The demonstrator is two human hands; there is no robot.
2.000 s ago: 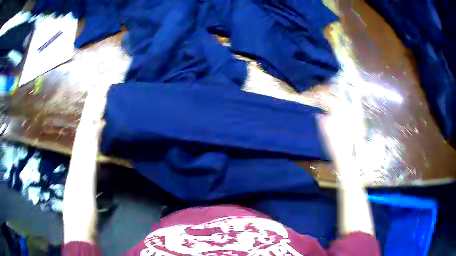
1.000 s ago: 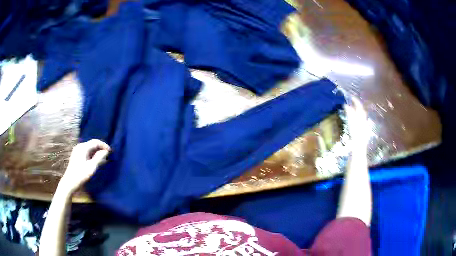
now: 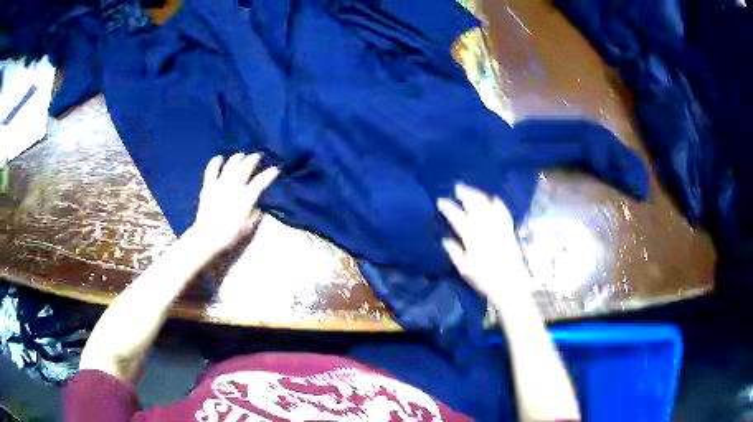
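Note:
A navy jacket (image 3: 355,157) lies spread over the middle of the table, matte side up. Its sleeve (image 3: 578,144) stretches out to the right. Shiny lining (image 3: 417,301) shows at its lower edge and hangs over the table's front edge. My left hand (image 3: 235,194) rests on the cloth at the lower left edge, fingers apart. My right hand (image 3: 479,235) lies on the cloth right of the middle, fingers apart. Whether either hand pinches any cloth cannot be told.
More navy garments lie at the top left (image 3: 49,29) and in a heap along the right edge (image 3: 660,91). White paper (image 3: 25,107) with a dark pen is at the left. The brown table (image 3: 99,222) has a curved front edge. A blue bin (image 3: 632,334) stands at the lower right.
The jacket has gone from a folded band in front of me to lying spread, with a sleeve thrown out right. My right hand has moved left onto the cloth; my left hand has moved up and right.

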